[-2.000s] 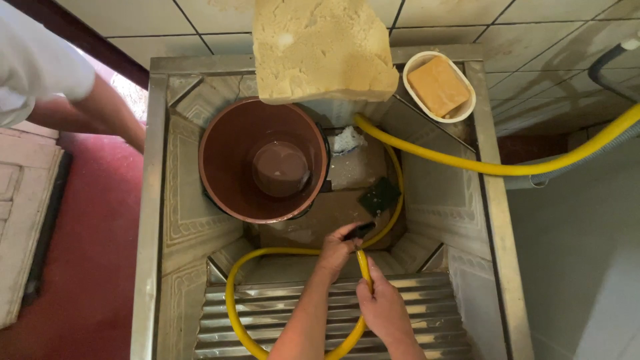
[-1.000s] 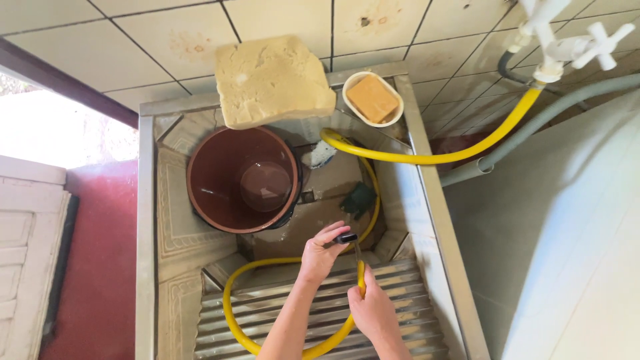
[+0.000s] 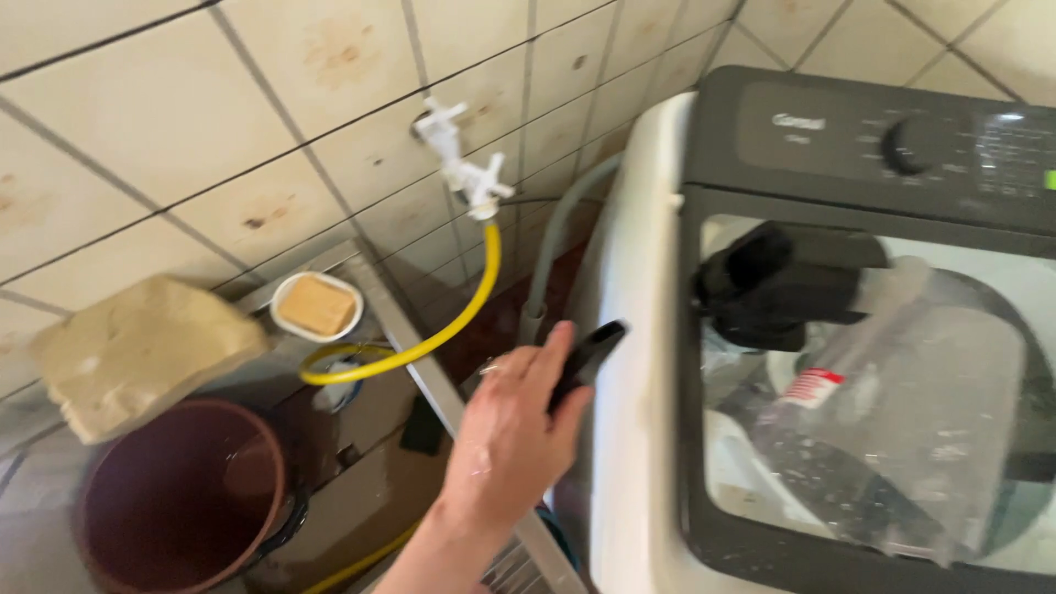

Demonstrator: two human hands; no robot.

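Observation:
One hand, which looks like my left hand, is raised over the right rim of the wash sink. Its fingers hold a small black object, whose kind I cannot tell. My other hand is out of view. A yellow hose hangs from the white tap on the tiled wall and loops into the sink. In the sink stands a brown plastic bucket, and a dark green scouring pad lies to its right.
A block of yellowish foam and a white dish with a bar of soap rest along the sink's back rim. On the right stands a washing machine with plastic items seen in its window. A grey drain hose runs beside it.
The view has swung far to the right, bringing in the washing machine. The hand with the black object has risen from the hose toward the sink's right rim; the other hand has left view.

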